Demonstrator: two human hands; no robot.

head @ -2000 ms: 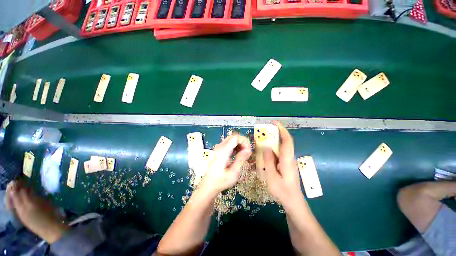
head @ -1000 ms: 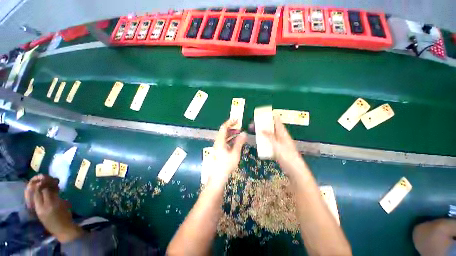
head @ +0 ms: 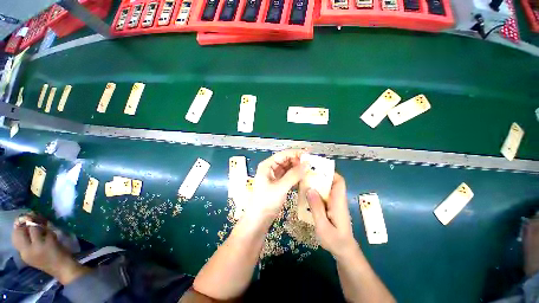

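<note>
My right hand [head: 334, 216] holds a pale gold phone back cover [head: 319, 177] upright above the worktop, thumb on its face. My left hand [head: 275, 183] touches the cover's upper left edge with its fingertips; whether a tiny part is between them cannot be seen. A heap of tiny gold-tan lens rings [head: 301, 231] lies on the green worktop below my hands. Beside my left hand lie a cover [head: 237, 177] and another one partly hidden by the hand. A further cover [head: 373, 219] lies right of my right hand.
A grey divider rail [head: 236, 141] runs beyond my hands. The green conveyor belt [head: 266, 65] carries spaced covers. Red compartment trays [head: 254, 26] stand on the far side. At left are scattered rings [head: 139, 219], a clear plastic bag [head: 68, 189] and another person's hand [head: 41, 245].
My hands have come back from over the rail to above the heap. My left fingertips now touch the held cover. A cover lies on the belt where my left hand was reaching; belt covers have shifted left.
</note>
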